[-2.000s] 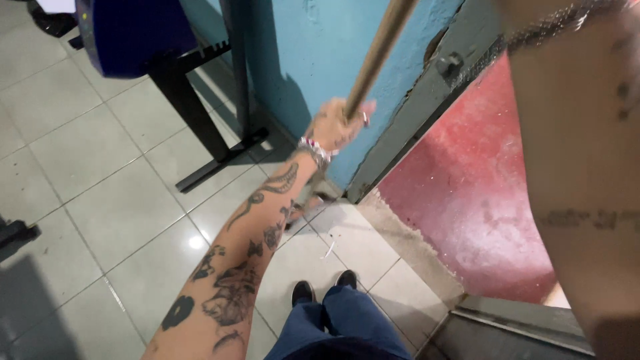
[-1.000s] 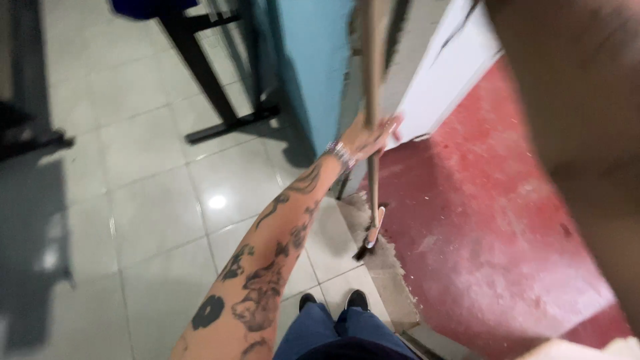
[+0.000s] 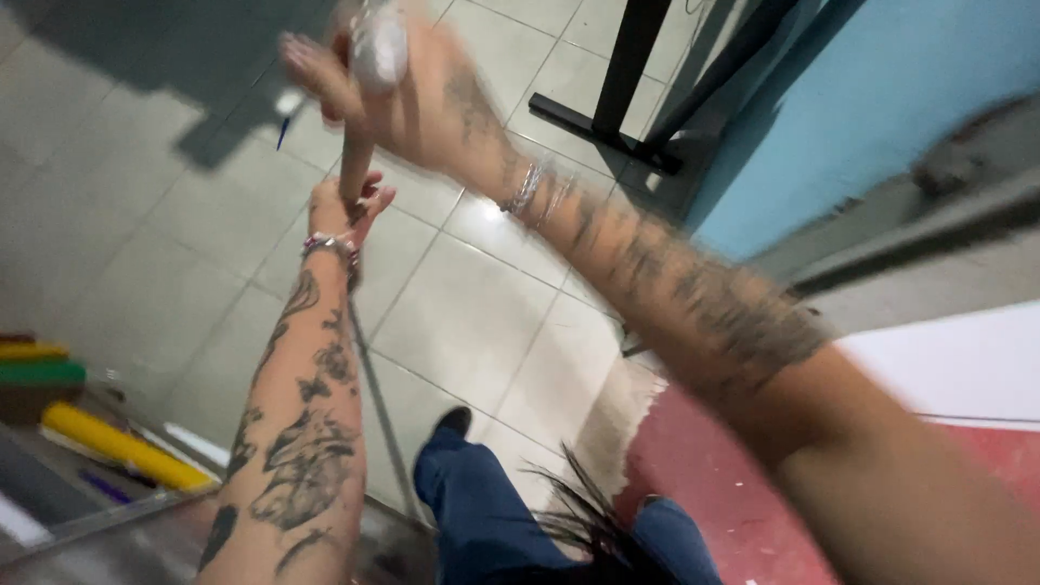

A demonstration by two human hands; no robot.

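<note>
A long wooden handle [image 3: 355,158] with a pale, rounded end runs down between both hands. My right hand [image 3: 406,97], blurred by motion, is wrapped around its upper part near that end. Lower on the handle, my left hand [image 3: 345,207] holds it with some fingers extended. Both forearms are tattooed and both wrists carry bracelets. The lower part of the handle passes behind my left wrist, and its far end cannot be made out.
Black metal legs [image 3: 605,122] stand on the tiled floor [image 3: 455,301] beside a blue wall [image 3: 853,106]. A red floor [image 3: 707,479] begins past a rough threshold. At lower left lie yellow [image 3: 122,443] and green rolls [image 3: 41,372]. A small blue-and-white item lies on the tiles.
The view has swung left. My right hand now shows on the upper handle, where earlier only its arm was visible. The brush-like lower end seen one second ago is out of sight.
</note>
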